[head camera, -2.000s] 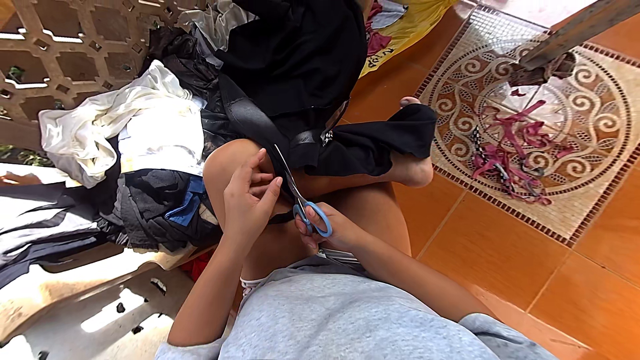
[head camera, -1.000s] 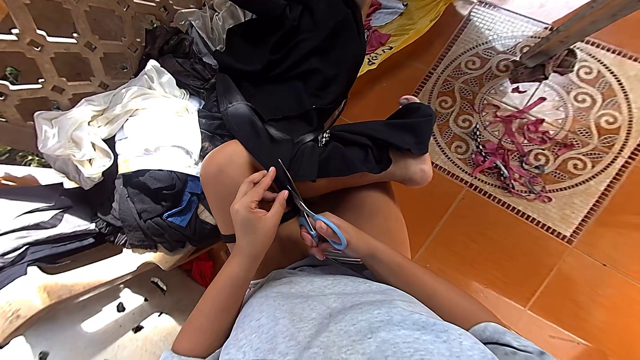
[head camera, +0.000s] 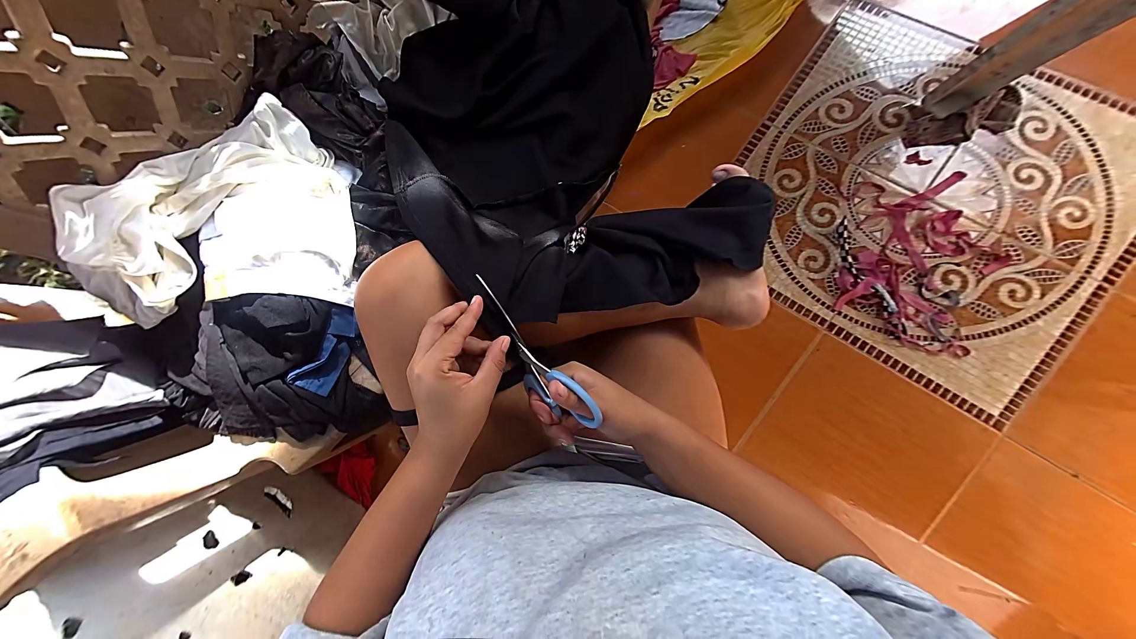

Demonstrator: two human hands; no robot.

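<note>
Scissors with blue handles point(head camera: 581, 401) are held in my right hand point(head camera: 599, 399), fingers through the loops, blades pointing up and left. Black cloth point(head camera: 524, 257) lies across my legs, and the blade tips are against or over its near edge. My left hand point(head camera: 457, 368) is raised just left of the blades, thumb and fingers bent close together. Whether a thin edge of the cloth is between those fingers I cannot tell. A small black-and-white patterned piece point(head camera: 576, 238) shows on the black cloth.
White cloth point(head camera: 275, 222) and dark garments point(head camera: 257, 355) are piled at the left by a lattice wall point(head camera: 115, 98). Pink fabric strips point(head camera: 914, 240) lie on the patterned floor tiles at the right, near a metal post point(head camera: 1021, 58). A yellow printed bag point(head camera: 728, 53) is at the top.
The scissors' angle has shifted slightly, and my left hand has changed its finger pose beside the blades. The black cloth remains over my legs.
</note>
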